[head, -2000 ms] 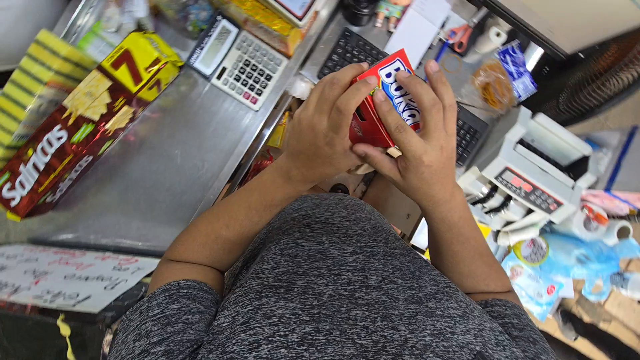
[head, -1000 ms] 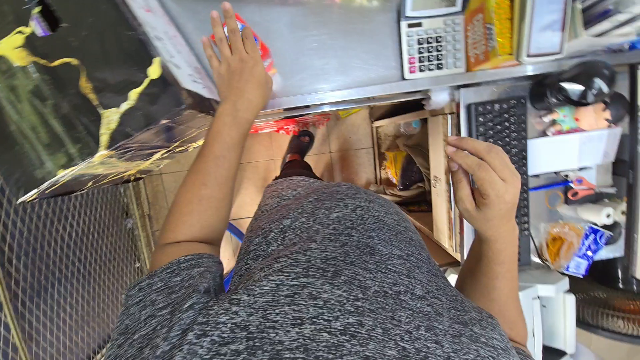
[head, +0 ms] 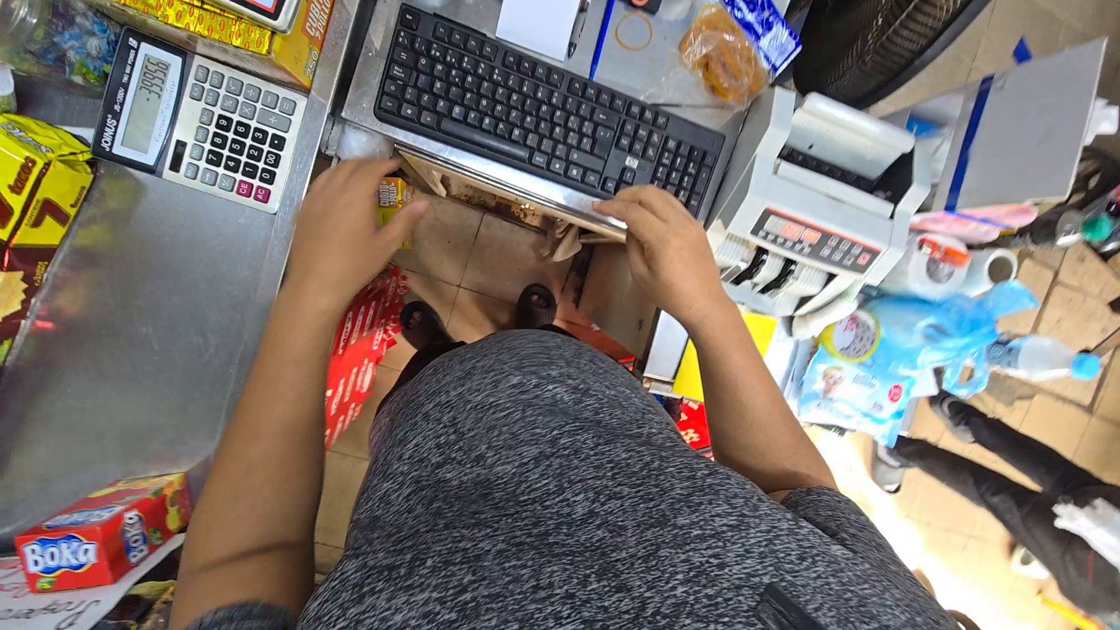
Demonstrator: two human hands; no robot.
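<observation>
My left hand [head: 350, 227] is raised beside the metal counter's edge, fingers apart, holding nothing. With bent fingers, my right hand [head: 661, 245] touches the metal front edge of the shelf below the black computer keyboard [head: 542, 105]; whether it grips that edge is unclear. A desktop calculator [head: 206, 118] lies on the metal counter [head: 131, 324], up and left of my left hand. The red Boka box [head: 105, 534] rests at the counter's lower left, by a handwritten sign. Right of my right hand stands a white banknote counter [head: 814, 210] with a lit display.
Yellow and brown snack packs [head: 39, 192] stand at the left. Beyond the keyboard lies a clear bag of rubber bands [head: 726, 52]. A blue pack of wipes [head: 857, 381] and a plastic bottle [head: 1041, 357] are at the right. Another person's legs [head: 1006, 481] show at lower right.
The Boka box, between both hands two seconds ago, now rests at the counter's lower left. My left hand has left it, and my right hand has come to the keyboard shelf's edge. The view has turned.
</observation>
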